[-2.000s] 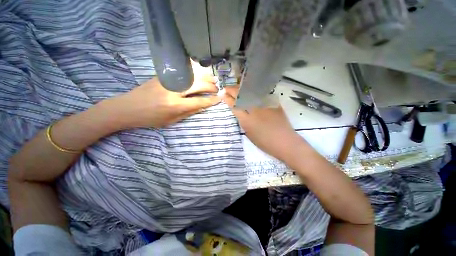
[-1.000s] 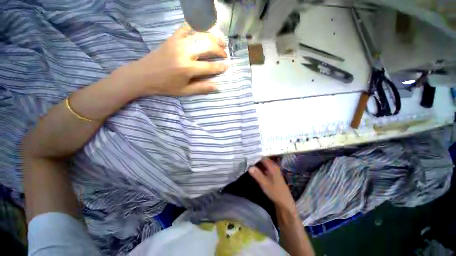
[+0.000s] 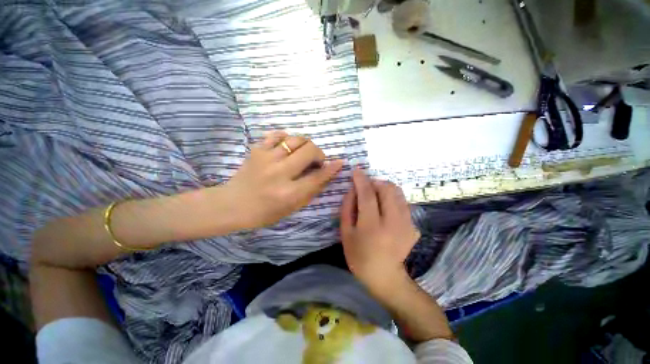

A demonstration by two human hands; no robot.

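Observation:
A large striped garment piece [image 3: 285, 99] covers the left of the machine table and hangs over its front edge. Its straight folded edge [image 3: 351, 117] runs from the presser foot [image 3: 328, 32] toward me. My left hand [image 3: 285, 178], with a ring, lies on the cloth, thumb and fingertips pinching it near the fold. My right hand [image 3: 376, 220] is at the table's front edge with its fingertips on the folded edge, close to my left fingertips; its thumb side grips the cloth there.
A brown block [image 3: 366, 50] sits right of the presser foot. Thread snips [image 3: 476, 77], a thin dark tool [image 3: 460, 47], black-handled shears [image 3: 552, 106], an orange-brown stick [image 3: 522, 140] and a small black object [image 3: 621, 119] lie at right. More striped cloth [image 3: 513, 242] hangs below the table edge.
My left hand has moved from beside the presser foot toward me along the cloth. My right hand has risen from below the table edge to the folded edge.

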